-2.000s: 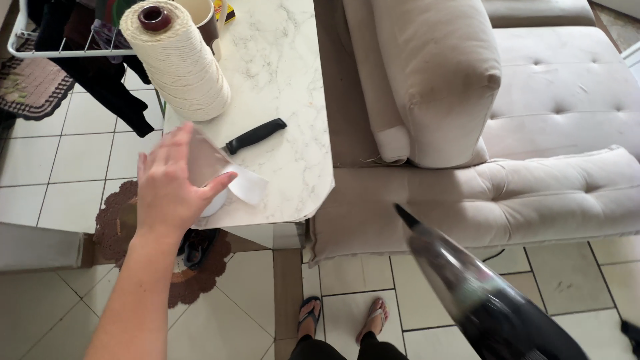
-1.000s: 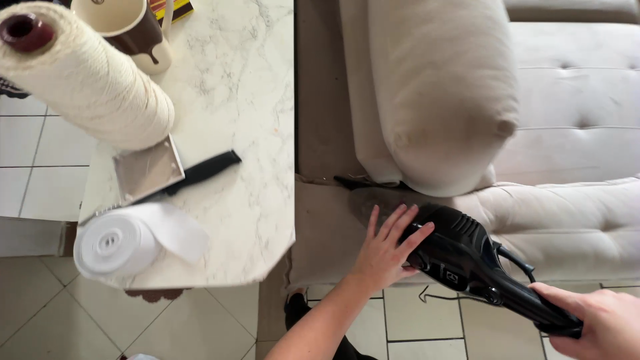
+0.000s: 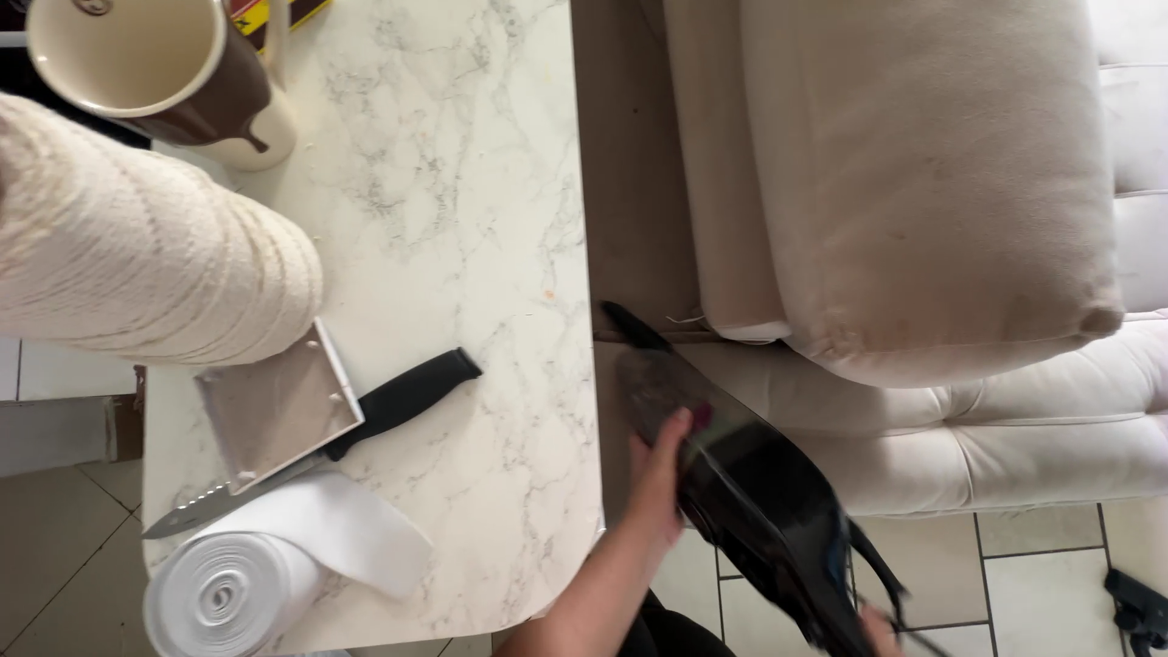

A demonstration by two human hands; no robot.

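A black handheld vacuum cleaner point(image 3: 766, 484) lies slantwise across the lower middle, its narrow nozzle tip near the seam at the arm of the beige sofa point(image 3: 922, 182). My left hand point(image 3: 662, 474) grips its front part, by the clear dust cup. My right hand point(image 3: 881, 630), partly cut off at the bottom edge and blurred, is round the rear handle. On the marble-patterned table point(image 3: 474, 228) lie a serrated knife with a black handle point(image 3: 401, 401), a small clear plastic tray point(image 3: 283, 411) over its blade, and a roll of white fabric band point(image 3: 224, 593).
A large cone of cream cord point(image 3: 155, 237) and a brown and cream mug point(image 3: 137, 64) stand at the table's left. The vacuum's cord hangs over the tiled floor point(image 3: 1049, 584). A small black object point(image 3: 1136, 602) lies on the floor at the right.
Two seconds ago my left hand was over the table by the clear tray; by one second ago it was on the vacuum. The nozzle is now in fuller view beside the table edge.
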